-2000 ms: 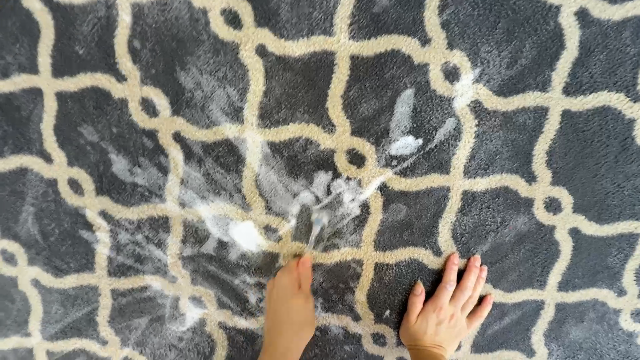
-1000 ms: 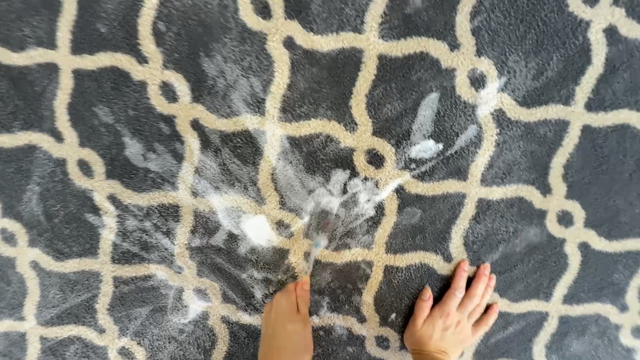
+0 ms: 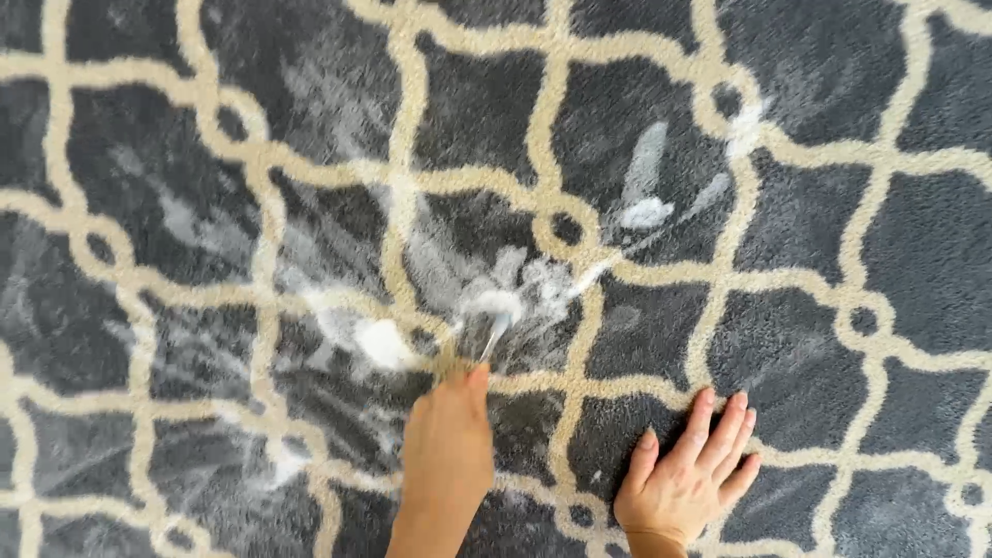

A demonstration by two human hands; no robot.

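Note:
My left hand [image 3: 448, 457] is closed around the handle of a small metal utensil [image 3: 496, 332], which looks like a spoon; its blurred head touches white powder on a dark grey rug [image 3: 651, 333] with a cream lattice pattern. Palm down on the rug, my right hand [image 3: 690, 473] has its fingers spread and holds nothing. A dense heap of white powder [image 3: 384, 345] is to the left of the utensil. Smeared powder [image 3: 549, 287] spreads just beyond its head.
A smaller powder clump [image 3: 647, 213] and a streak rising from it are at the upper right. More powder lies on the cream band [image 3: 745, 128] farther out and at the lower left [image 3: 285, 463]. Pale, thin smears cross much of the rug's left half.
Since a second ago, my left hand has moved the utensil's head a little away from me, into the smeared powder. My right hand stays flat on the rug.

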